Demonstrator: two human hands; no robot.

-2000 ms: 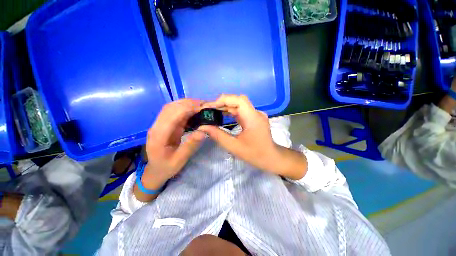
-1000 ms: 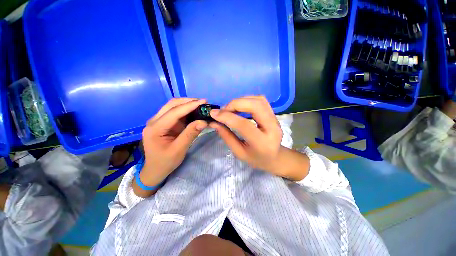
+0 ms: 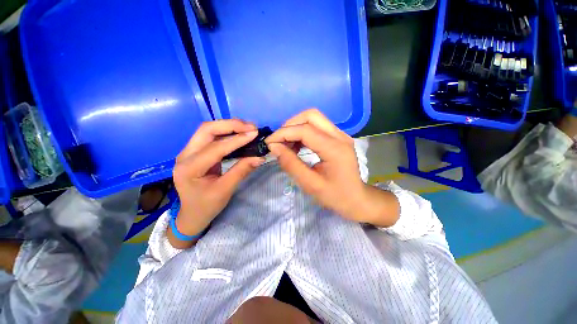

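A small black housing [image 3: 252, 145] is held at the bench edge, in front of my smock. My left hand [image 3: 209, 171] grips it between thumb and fingers from the left, with the blue band on the wrist. My right hand [image 3: 322, 161] has its thumb and fingertips at the housing's right end, touching it or very close. The fingertips hide part of that end, and I cannot tell whether they hold a small part.
Large blue trays [image 3: 365, 76] lie ahead; the left one [image 3: 28, 82] holds a black unit. A tray at right [image 3: 479, 120] holds rows of black units. Clear boxes of green pieces stand left [image 3: 38, 145] and at the top [image 3: 405, 5]. People's sleeves show at right [image 3: 538, 161] and left [image 3: 44, 278].
The housing has turned, so its green inside no longer shows clearly. My right fingertips have moved to its right end. The view has shifted slightly.
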